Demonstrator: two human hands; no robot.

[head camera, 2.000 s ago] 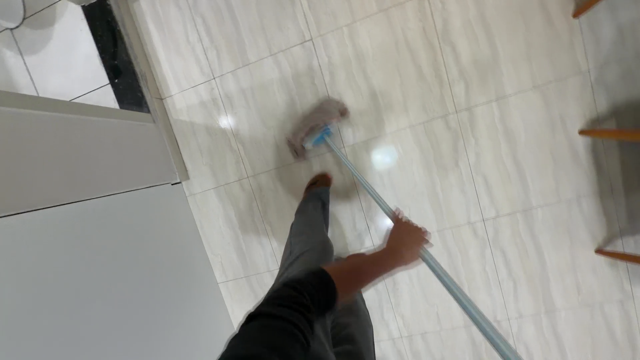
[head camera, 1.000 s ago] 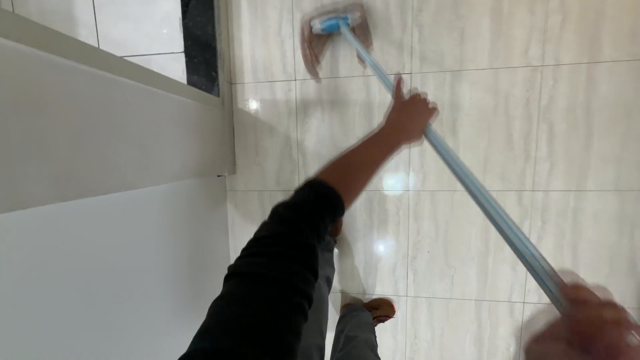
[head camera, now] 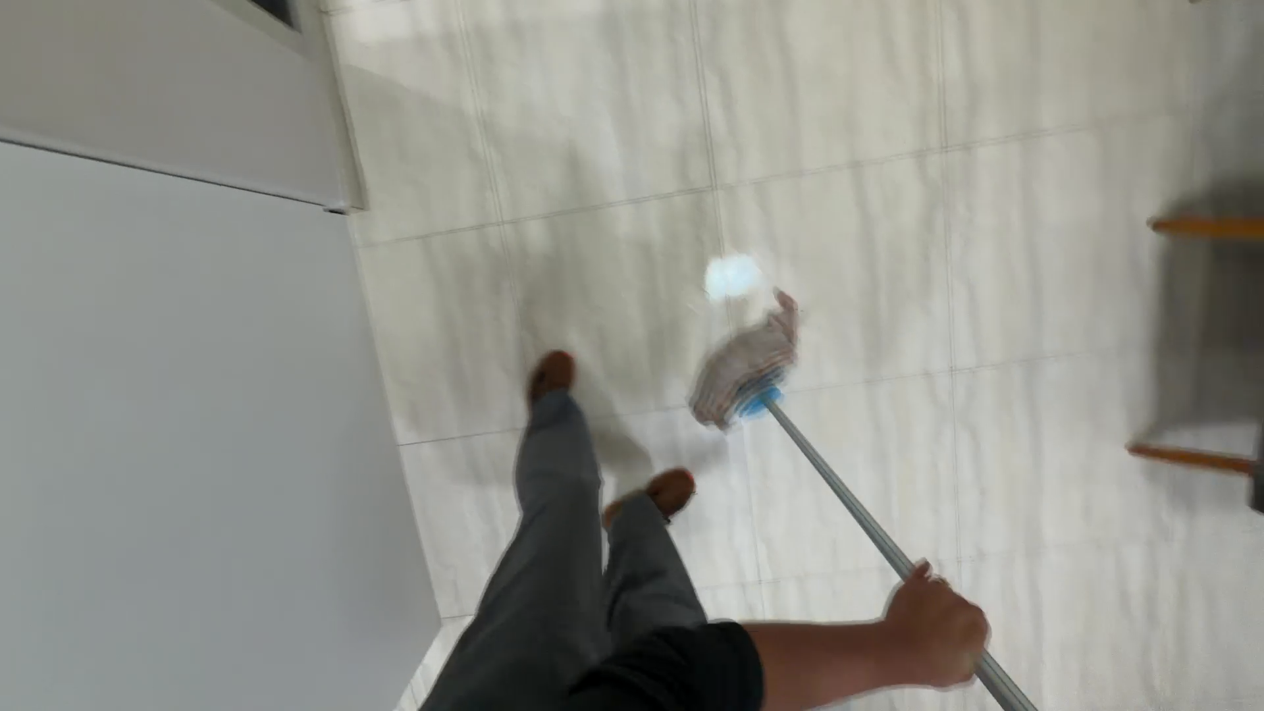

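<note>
My left hand (head camera: 936,630) is closed around the metal handle (head camera: 839,494) of a mop, low and right of centre. The handle slants up and left to a blue plastic connector (head camera: 758,397). Beyond it the greyish-brown mop head (head camera: 741,370), blurred, lies on the pale tiled floor (head camera: 839,247), to the right of my brown-shod feet (head camera: 671,492). The handle's far end runs out of the bottom edge. My right hand is out of view.
A large smooth grey-white panel (head camera: 197,395) fills the left side, with a pale ledge or frame (head camera: 178,89) above it. Orange-brown furniture legs (head camera: 1200,459) stick in at the right edge over a dark shadow. Light reflects off the tiles near the mop head.
The mop head has swung from ahead of me back to beside my feet. My left hand has stayed closed on the handle. My right hand, at the lower right one second ago, has left view.
</note>
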